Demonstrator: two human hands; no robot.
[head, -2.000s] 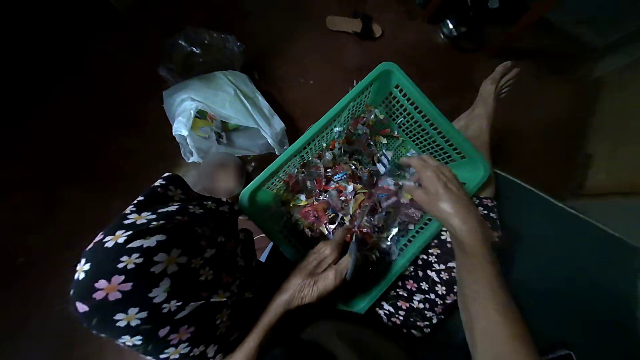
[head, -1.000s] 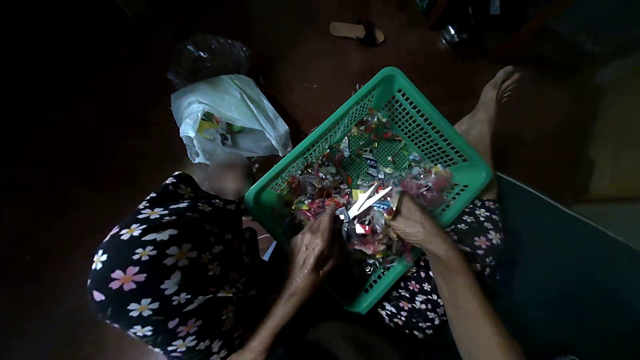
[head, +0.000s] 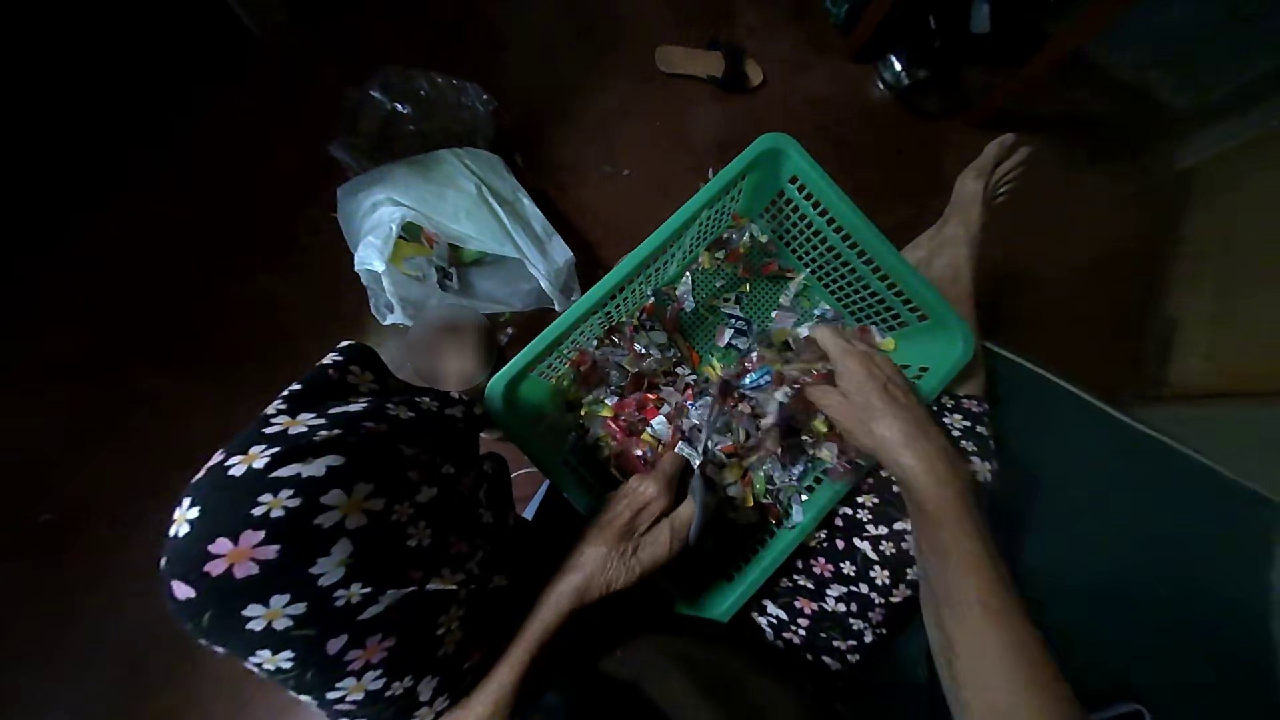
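A green plastic basket (head: 625, 275) with perforated sides rests tilted across the lap. Inside it lies a heap of small cut plastic wrapper scraps (head: 640, 360) in many colours. My left hand (head: 635, 520) is at the basket's near side, its fingers closed on a thin, dark-grey item (head: 698, 500) that looks like a blade or scissors handle; a small pale scrap is by the fingertips. Over the right part of the heap is my right hand (head: 865, 400), slightly blurred, fingers bent down at the scraps; whether it holds any of them is unclear.
A white plastic bag (head: 470, 200) with colourful wrappers in its mouth stands on the dark floor at left, a clear plastic bag (head: 420, 110) behind it. A sandal (head: 705, 65) lies beyond the basket. Legs in floral cloth (head: 340, 540) flank the basket; a green surface (head: 1120, 520) is at right.
My right hand has moved right, away from my left hand, where pale scissor-like blades showed between them a second ago. The scraps have shifted and cover more of the basket's middle.
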